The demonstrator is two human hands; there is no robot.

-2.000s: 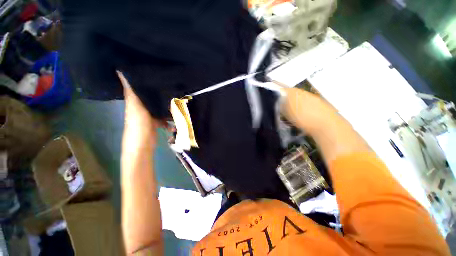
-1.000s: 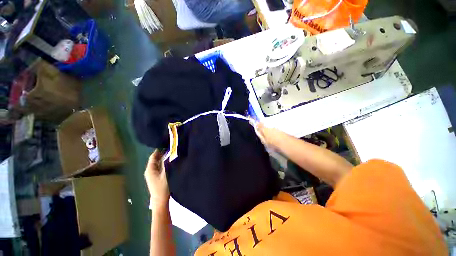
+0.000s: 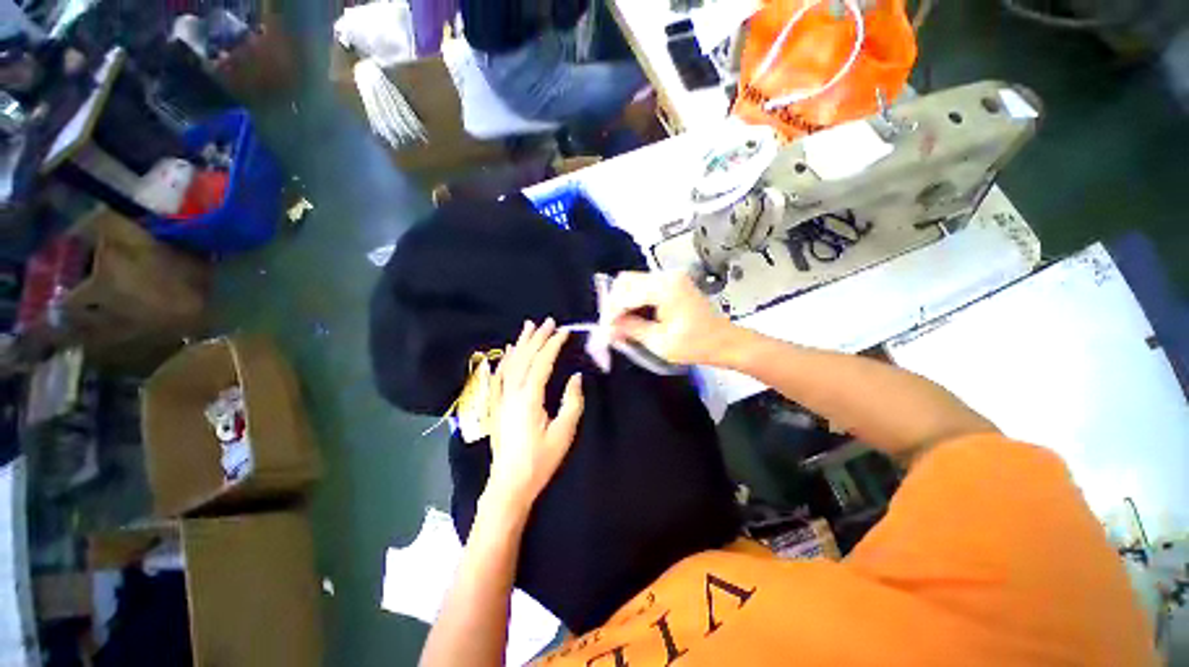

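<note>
The large black cut-piece bundle (image 3: 483,280) lies in front of my body, reaching the machine table's edge. A thin white tie strip (image 3: 600,347) runs round it with its knot on top. My right hand (image 3: 659,319) is closed on the strip at the knot. My left hand (image 3: 526,397) lies flat on the bundle left of the knot, fingers apart, near the strip. A cream bundle ticket with yellow edging (image 3: 476,397) sticks out beside my left hand, partly hidden by it.
A beige sewing machine (image 3: 874,176) stands on a white table at the right, with an orange bag (image 3: 824,63) behind it. Blue baskets (image 3: 248,196), open cartons (image 3: 287,437) and white paper (image 3: 424,567) are at the left. A person's legs (image 3: 561,85) are at the top.
My right hand has moved from the bundle's right side to the knot and gripped the strip. My left hand has moved from the left edge onto the bundle's top.
</note>
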